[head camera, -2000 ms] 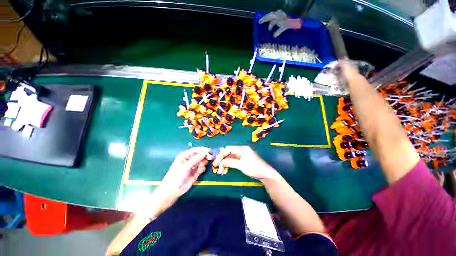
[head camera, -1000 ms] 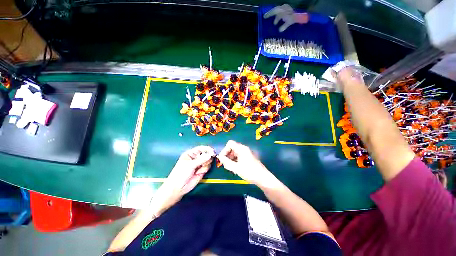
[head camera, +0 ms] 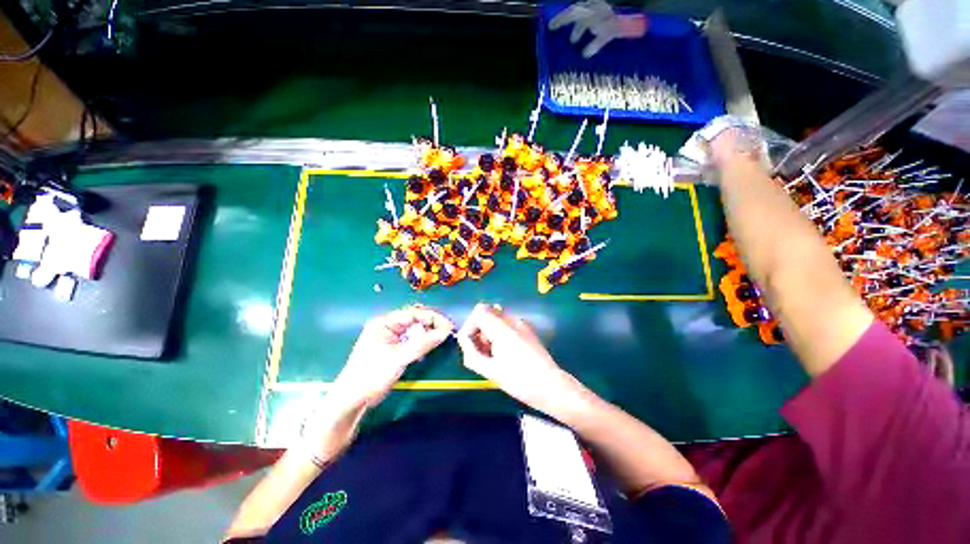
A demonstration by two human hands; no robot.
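My left hand [head camera: 402, 342] and my right hand [head camera: 504, 349] are bare and meet fingertip to fingertip above the green bench, near its front edge. A tiny dark piece shows between the fingertips; it is too small and too covered to name. A heap of orange-and-black parts [head camera: 495, 213] with thin white stems lies on the bench just beyond my hands. One such part [head camera: 562, 268] lies at the heap's near right edge with its stem pointing right.
A coworker's arm [head camera: 782, 250] reaches in from the right over another orange heap [head camera: 883, 244]. A blue tray [head camera: 675, 66], small white fittings [head camera: 645, 168] and a clear plastic bag [head camera: 734, 138] lie at the back. A black mat [head camera: 128, 282] with white-and-pink items is at left.
The orange bit seen earlier by my right fingers no longer shows. My hands stay together in nearly the same place. The coworker's hand has moved down to the plastic bag.
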